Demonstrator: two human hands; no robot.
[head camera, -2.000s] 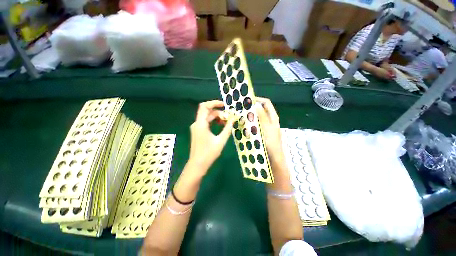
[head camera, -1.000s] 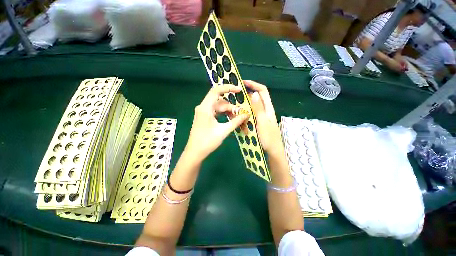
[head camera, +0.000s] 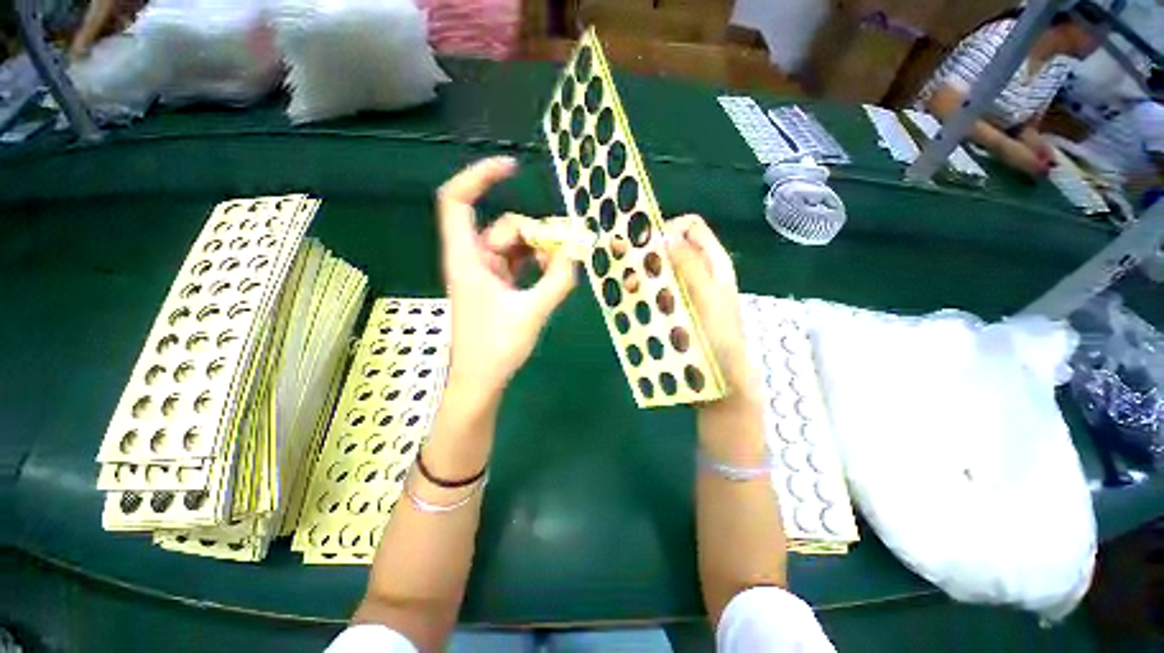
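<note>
A long narrow punched sheet (head camera: 634, 274) with columns of round holes is held up, tilted, above the green bench. My right hand (head camera: 702, 287) grips its right edge from behind; skin shows through some of the lower-middle holes. My left hand (head camera: 492, 287) is at the sheet's left side, thumb and index finger pinching small pale-yellow ring scrap (head camera: 557, 237), blurred, close to the sheet's left edge. Whether the scrap touches the sheet cannot be told. The other left fingers are raised and curled.
Fanned unfilled stack (head camera: 211, 344) and lower unfilled sheets (head camera: 380, 427) lie left. Filled sheet stack (head camera: 802, 440) and large clear plastic bag (head camera: 957, 447) lie right. Ribbed round part (head camera: 804, 208), strips (head camera: 756, 129) and white bags (head camera: 351, 58) sit across the bench. A person (head camera: 1008, 102) works far right.
My left hand has moved left from the sheet's face, with pale scrap now visible in its fingers. My right hand and the sheet's lower end have shifted slightly right.
</note>
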